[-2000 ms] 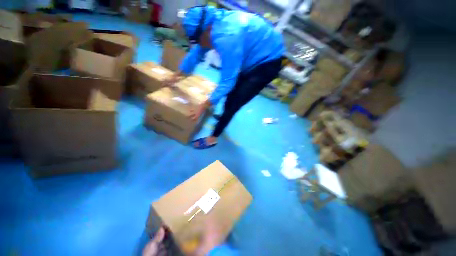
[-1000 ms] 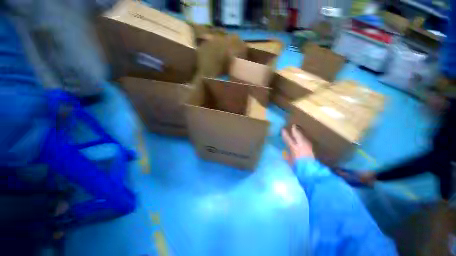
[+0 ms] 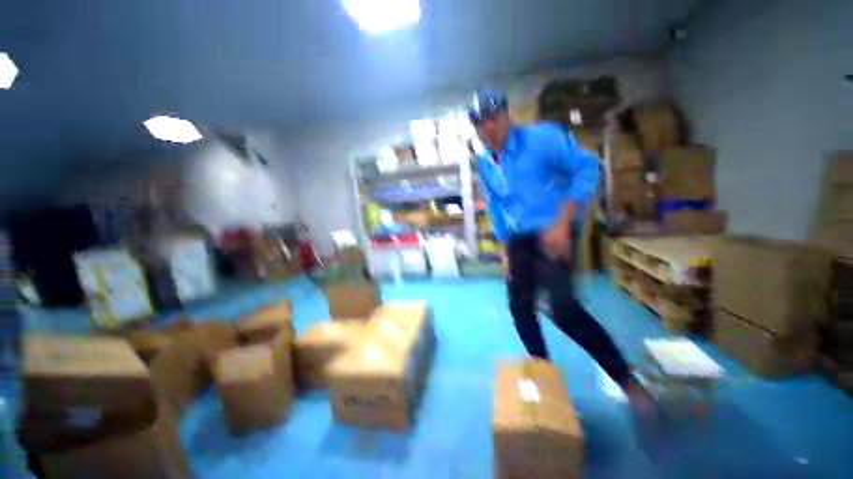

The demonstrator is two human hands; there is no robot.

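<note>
No hand of mine is in view. A closed brown shipping carton (image 3: 535, 423) with a small white label on top stands on the blue floor, nearest in front of me at the lower right of centre. A longer closed carton (image 3: 382, 367) with dark print stands left of it, with another carton (image 3: 323, 348) beside it. An upright carton (image 3: 253, 384) stands further left. The picture is blurred, so the print is not readable.
A person in a blue smock (image 3: 538, 187) stands behind the labelled carton. Stacked cartons (image 3: 84, 398) are at lower left. Shelves (image 3: 416, 201) stand at the back. Pallets (image 3: 659, 267), large cartons (image 3: 767, 299) and a white-topped stool (image 3: 683, 358) are on the right.
The view has swung up and right. My hand and blue sleeve have left the picture. The coworker, earlier bent over a carton, now stands upright. The blue stool is out of view.
</note>
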